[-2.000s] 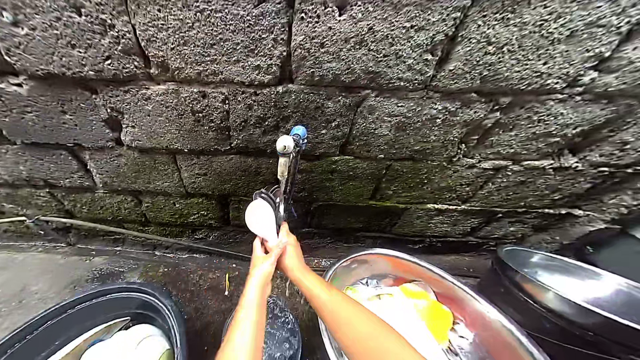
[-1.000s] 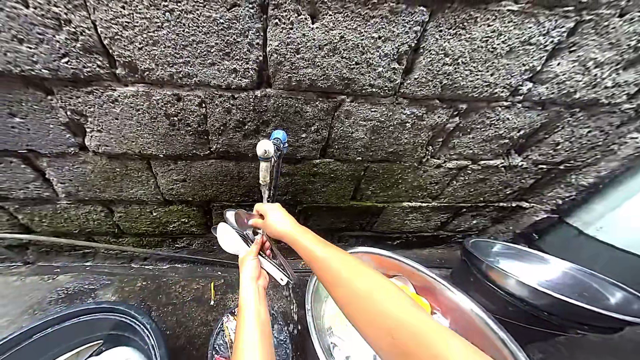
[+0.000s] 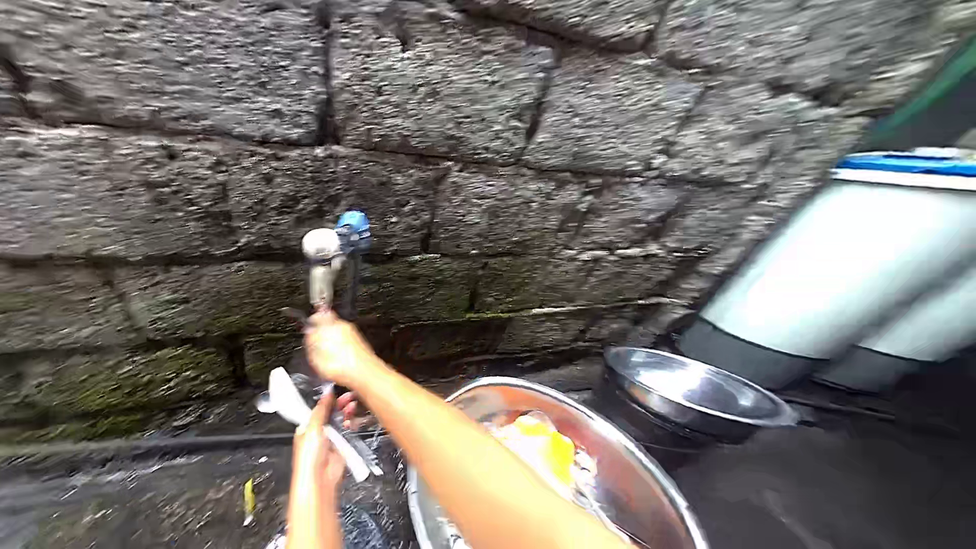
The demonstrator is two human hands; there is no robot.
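My left hand [image 3: 324, 438] is closed around a bundle of spoons and ladles [image 3: 290, 396], their pale heads pointing up and left and their handles down to the right. Just above it, my right hand [image 3: 335, 347] is under the outlet of the water tap [image 3: 321, 252], at the upper end of the bundle. Blur hides whether its fingers grip a utensil. A blue-topped fitting [image 3: 353, 225] stands behind the tap, against the block wall. Below my hands is the top of a container [image 3: 358, 526] with water in it, partly hidden by my left forearm.
A large metal basin [image 3: 648, 465] holding yellow and white items stands right of my hands, partly under my right forearm. Beyond it a wide metal bowl [image 3: 694, 389] rests on a dark container. White drums [image 3: 823, 267] lean at the right. A yellow scrap [image 3: 248, 499] lies on the wet ground.
The view has swung right, bringing the drums into sight. Against one second ago, my right hand is higher, right at the tap's outlet. The utensils remain in my left hand.
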